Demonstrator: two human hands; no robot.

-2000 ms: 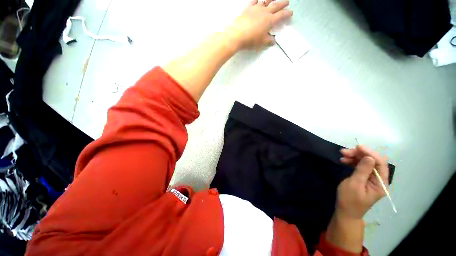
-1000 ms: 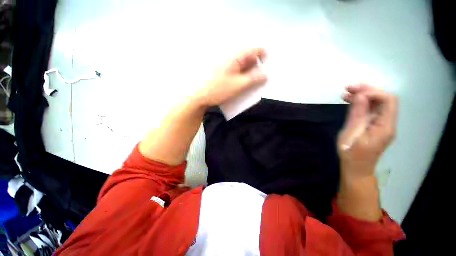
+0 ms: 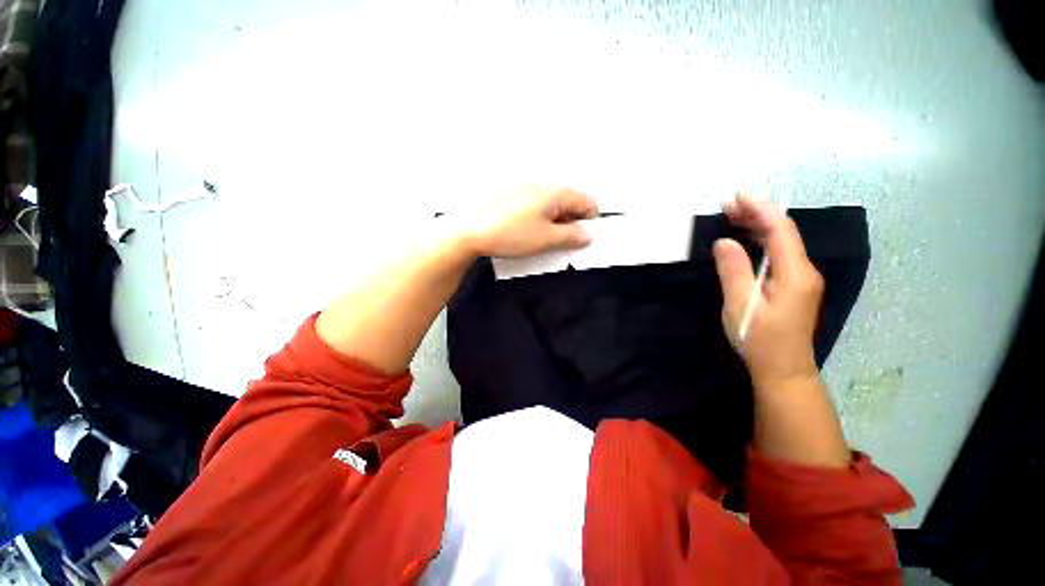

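Observation:
A black garment piece (image 3: pixel 619 332) lies flat on the pale table, its waistband (image 3: pixel 834 235) along the far edge. A white card template (image 3: pixel 636 243) lies along the left and middle part of the waistband; a small notch shows on its near edge. My left hand (image 3: pixel 533 223) holds the card's left end between thumb and fingers. My right hand (image 3: pixel 777 280) is over the waistband just right of the card, thumb and fingers apart at the tips. A thin whitish pencil (image 3: pixel 753 300) is held in my right hand.
A white cord scrap (image 3: pixel 160 204) lies at the table's left. Black cloth (image 3: pixel 75 229) runs along the left edge. More black cloth (image 3: pixel 997 458) is at the right. Blue crates (image 3: pixel 40 475) show at lower left. Plaid cloth (image 3: pixel 17 252) is at the far left.
My left hand has brought the card from the far side of the table onto the waistband. The garment now lies straighter. My right hand has moved left towards the card, still with the pencil.

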